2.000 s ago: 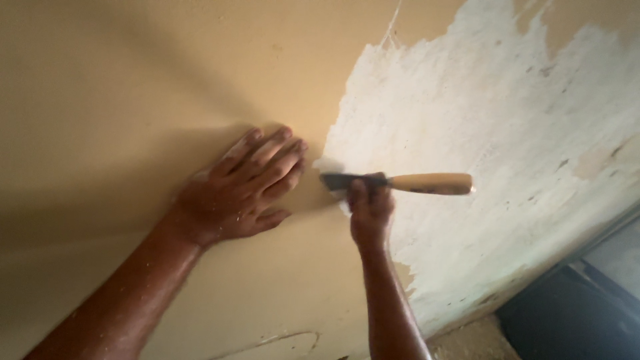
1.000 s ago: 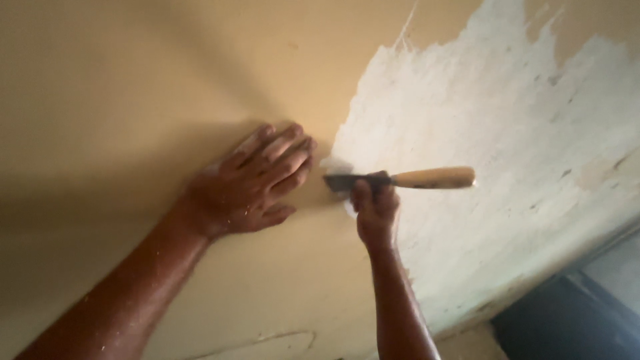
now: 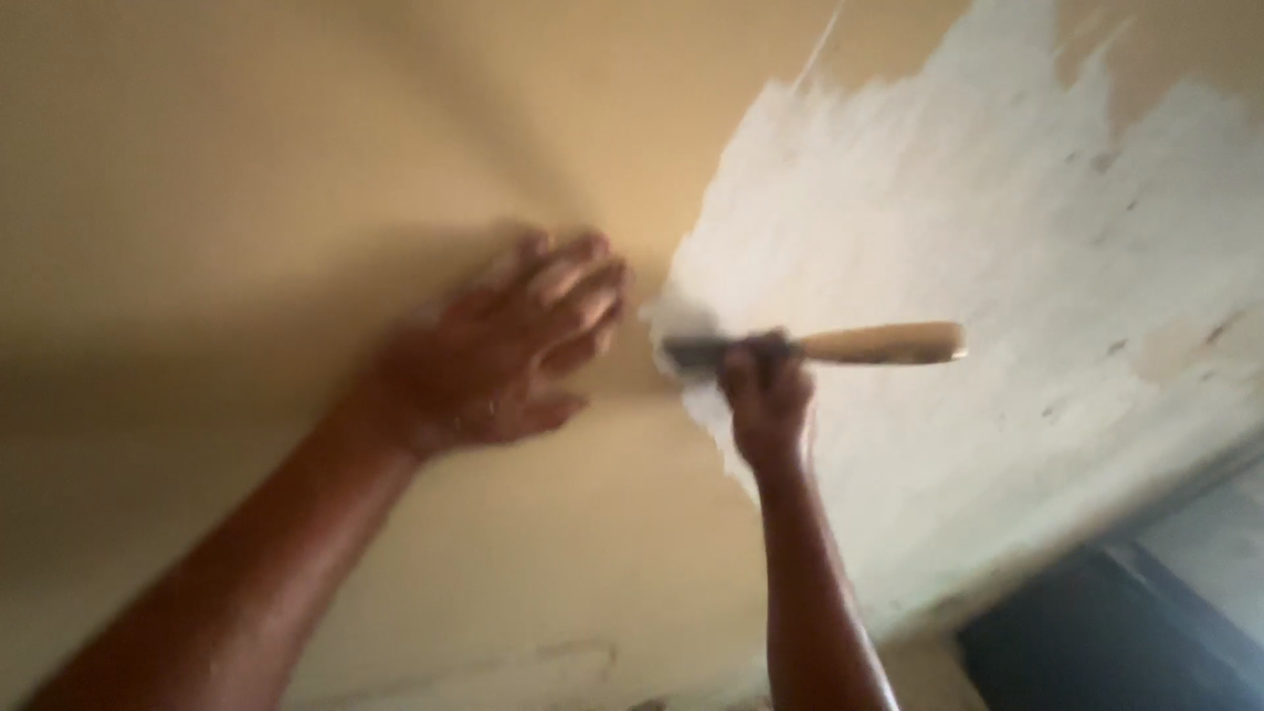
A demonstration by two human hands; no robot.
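My right hand (image 3: pixel 770 395) grips a scraper with a dark metal blade and a wooden handle (image 3: pixel 879 344), close to where blade and handle meet. The handle points right, and the blurred blade (image 3: pixel 696 354) lies at the ragged left edge of a bare whitish patch (image 3: pixel 889 227) in the wall's paint. To the left, my left hand (image 3: pixel 494 346) rests spread against the tan painted wall (image 3: pixel 247 178), holding nothing, its fingertips a short way from the blade.
A dark panel-like object (image 3: pixel 1086 632) stands at the lower right, beyond the patch's lower border. Thin torn strips of tan paint (image 3: pixel 1136 79) remain at the top right. A crack-like line (image 3: pixel 553 652) runs along the bottom of the wall.
The scraper stays in my right hand at the patch's left edge. Below the blade, more of the whitish surface shows than two seconds ago.
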